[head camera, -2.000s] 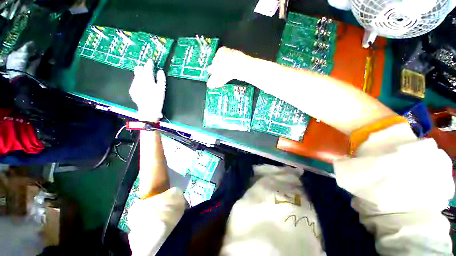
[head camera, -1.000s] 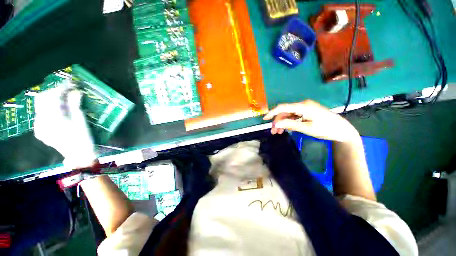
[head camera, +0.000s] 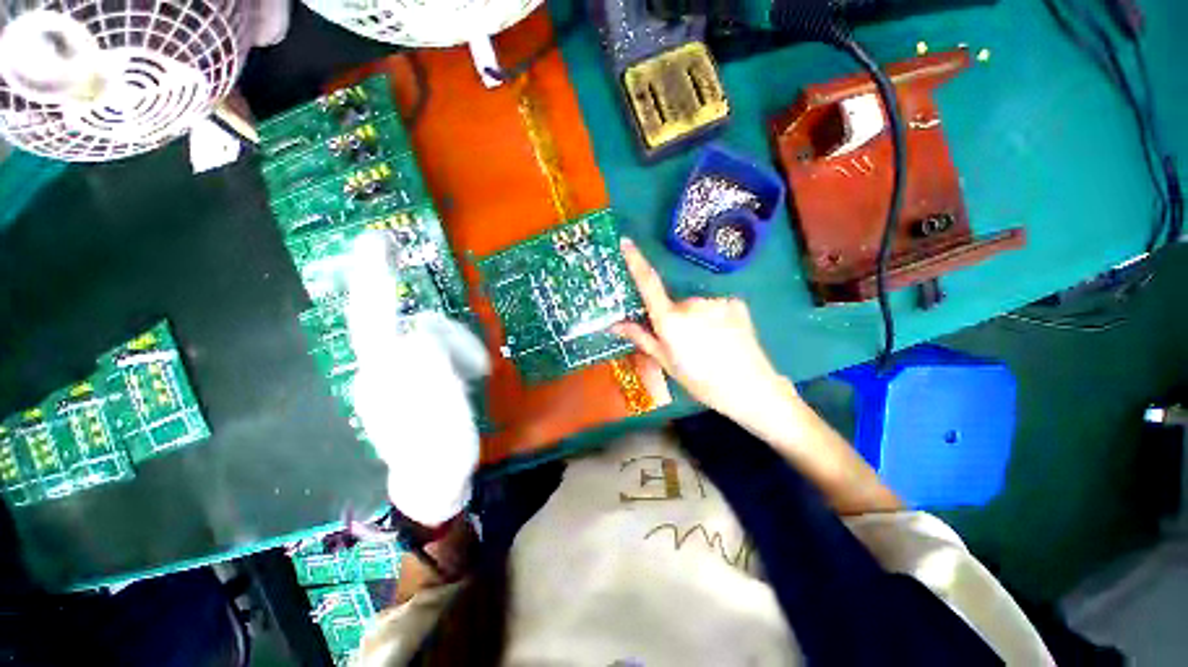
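Note:
A single green circuit board lies on the orange pad. My bare right hand is at its right edge, with index finger and thumb spread and touching the edge. My white-gloved left hand is over an overlapping row of green boards left of the pad. Its fingertips point up the row and are blurred; whether they grip a board is hidden. A dark red strap is on the left wrist.
Blue parts tray with silvery grains, yellow tip cleaner and brown fixture with a black cable across it stand right. White fans are upper left, more boards far left, a blue stool below right.
The view has shifted. The single board now lies on the orange pad. My right hand has moved from the bench edge to this board; my left hand has moved right, over the row.

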